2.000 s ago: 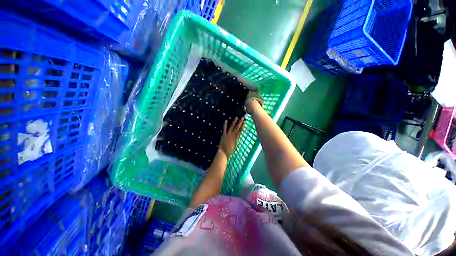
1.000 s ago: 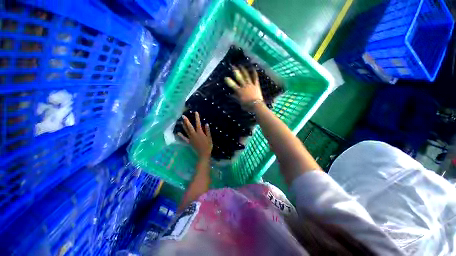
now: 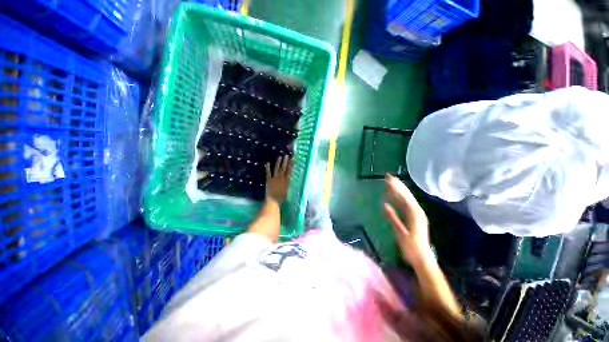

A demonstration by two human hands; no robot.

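Note:
A green turnover crate (image 3: 324,87) stands open in front of me. Inside it, black moulded parts (image 3: 250,123) lie in zigzag rows on a white layer sheet (image 3: 207,123), whose edge shows along the left. My left hand (image 3: 278,180) rests with fingers spread on the lower right of the parts, gripping nothing. My right hand (image 3: 406,217) is outside the crate, over the floor to the right, slightly blurred, fingers apart and empty.
Film-wrapped blue crates (image 3: 73,133) stack up at the left. A person in white (image 3: 507,153) is at the right. Another blue crate (image 3: 434,17) and a pink basket (image 3: 567,63) are at upper right. A paper (image 3: 368,69) and black frame (image 3: 364,153) are on the floor.
My right hand has left the parts and moved out of the crate to the right. My left hand has shifted to the lower right of the rows. The view has turned.

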